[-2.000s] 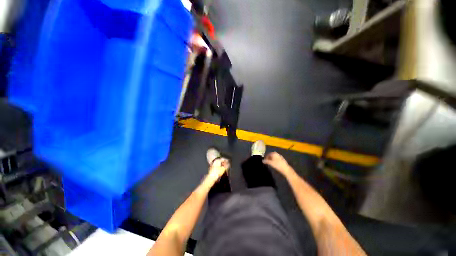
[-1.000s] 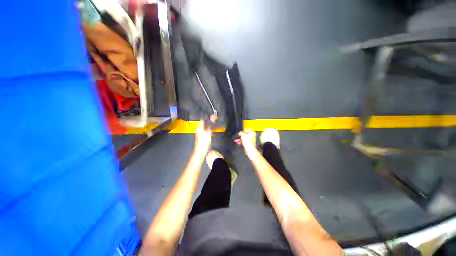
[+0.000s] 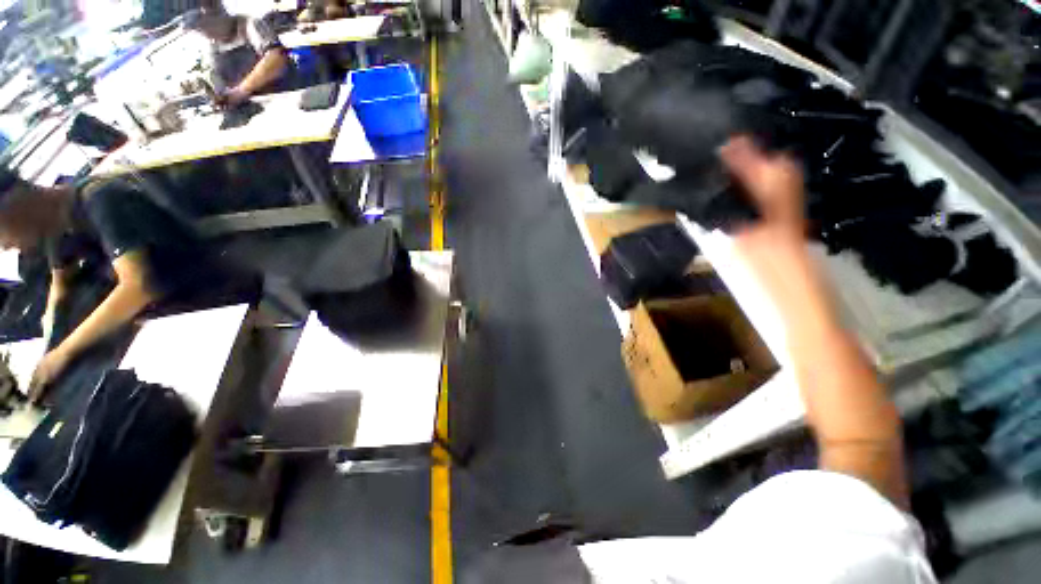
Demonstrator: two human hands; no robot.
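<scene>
My right hand (image 3: 767, 188) is blurred. It reaches up over a heap of black fabric pieces (image 3: 845, 171) on a white shelf (image 3: 799, 399) at the right. The fingertips overlap dark, blurred fabric, and whether they grip it cannot be told. A small white patch shows on the fabric left of the hand, and thin pale lines show on some pieces. My left hand is not in view. A dark flat thing (image 3: 539, 532) shows low in the middle, too unclear to name.
An open cardboard box (image 3: 696, 354) and a black bundle (image 3: 653, 260) are on the lower shelf. A grey aisle with a yellow line (image 3: 440, 388) runs alongside. Left are white tables (image 3: 354, 394), black stacks (image 3: 109, 456), a blue crate (image 3: 388, 103) and people working.
The view has swung up from the floor and feet to the shelf and aisle. The zippered black pieces seen by my hands are no longer recognisable. My right hand is now at the heap.
</scene>
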